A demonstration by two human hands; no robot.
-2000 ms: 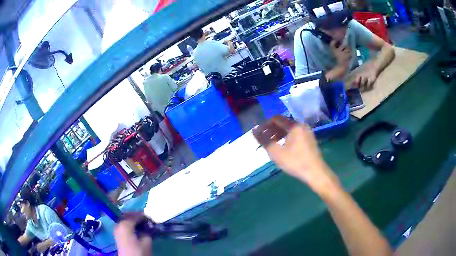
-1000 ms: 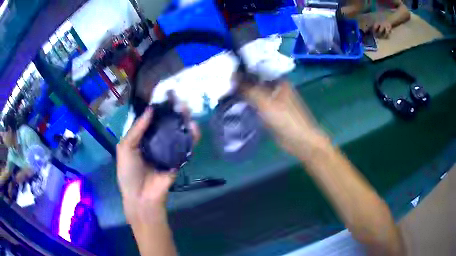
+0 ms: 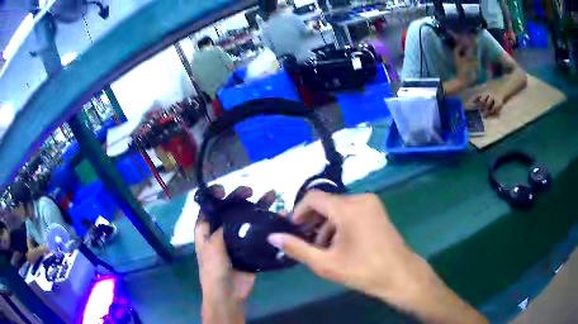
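Observation:
Black over-ear headphones (image 3: pixel 263 243) are held up in front of me above the green belt, with the headband arched away from me. My left hand (image 3: pixel 222 269) is closed round the left ear cup from below and its outer side. My right hand (image 3: pixel 355 243) is on the same cup, its thumb on the cup's face and its fingers curled at the inner edge. The other ear cup is partly hidden behind my right hand; a pale curved mark shows on it.
Another pair of headphones (image 3: pixel 520 180) lies on the belt at right. A blue tray (image 3: pixel 428 150) holds clear bags. A white sheet (image 3: pixel 364 161) lies along the far edge. A person sits across at a cardboard sheet (image 3: pixel 539 104). A pink-violet light (image 3: pixel 100 300) glows at lower left.
The headphones came up from the belt into both hands. Since a second ago, my right hand has moved from the other cup onto the left cup. The view has tilted up.

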